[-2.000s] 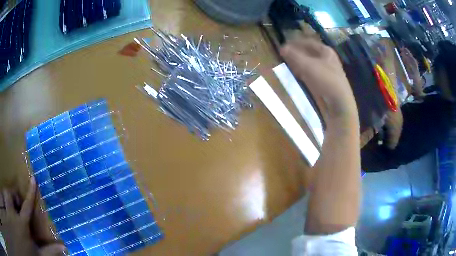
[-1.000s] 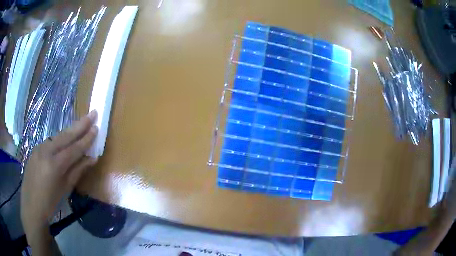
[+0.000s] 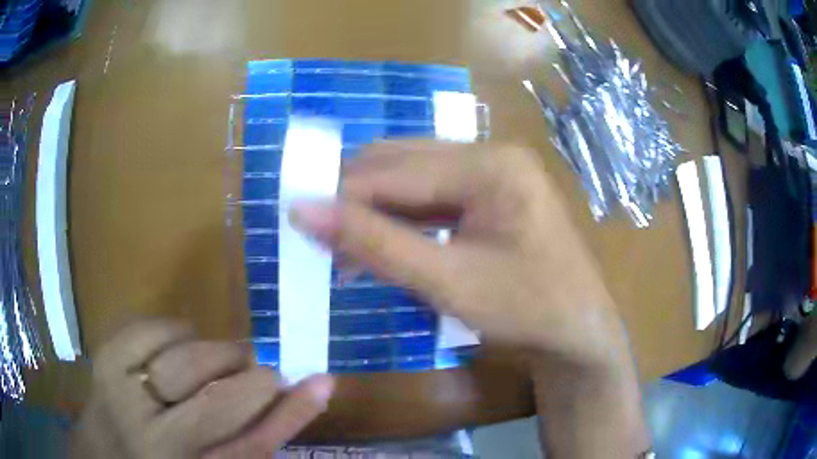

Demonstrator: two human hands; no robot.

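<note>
The blue solar cell sheet [image 3: 358, 351] lies flat on the brown table in front of me. My right hand [image 3: 484, 242] grips a white strip [image 3: 306, 278] near its middle, over the left part of the sheet. My left hand [image 3: 202, 390], with a ring on one finger, holds the strip's lower end between its fingertips. The strip is blurred; whether it touches the sheet cannot be told. Another white strip [image 3: 455, 116] lies along the sheet's right side, its middle hidden by my right hand. Thin ribbon shows beyond the sheet's left and right edges.
A white strip stack [image 3: 55, 224] and long silver ribbons [image 3: 12, 269] are at the left. A cut ribbon pile [image 3: 618, 134] lies upper right, beside a copper-coloured scrap [image 3: 527, 16]. Two white strips [image 3: 697, 242] lie farther right. A grey round base [image 3: 685, 31] is at top right.
My left hand has left the strip stack and come to the sheet's lower left. My right hand has come in over the sheet. White strips now lie or are held over it.
</note>
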